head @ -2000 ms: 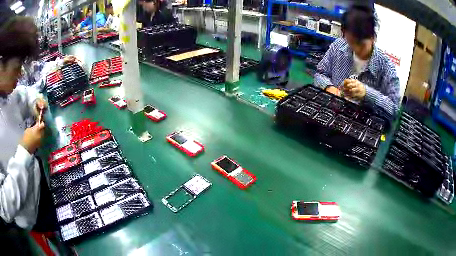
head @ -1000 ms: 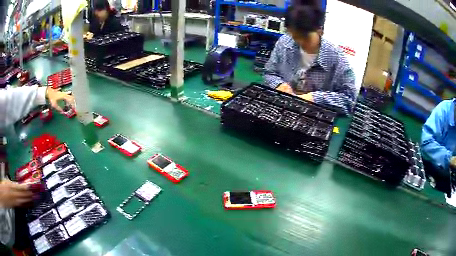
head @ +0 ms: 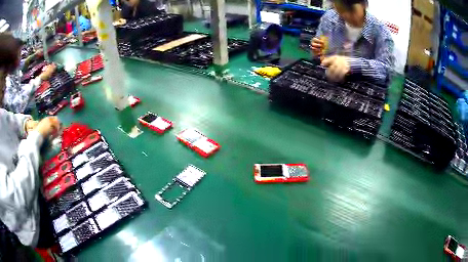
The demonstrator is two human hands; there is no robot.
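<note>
Neither of my hands is in view. On the glossy green surface in front of me, a red keypad phone (head: 281,173) lies crosswise, its dark screen to the left. Two more red phones, one nearer (head: 198,142) and one farther (head: 155,123), lie slanted to its left. A silver-grey front housing (head: 181,186) with an empty window lies nearer me at left. Another phone (head: 454,247) is at the lower right, by the picture's edge.
A black parts tray (head: 97,197) with red and silver-grey parts lies at lower left beside a neighbouring person. Black stacked trays (head: 328,100) stand on the far side before a person in a checked shirt. White posts (head: 105,56) rise along the surface.
Since the last earlier frame, the view has turned left and the phones and housing appear farther right. The neighbour's arm has drawn back from the phones. The checked-shirt person's hands are raised.
</note>
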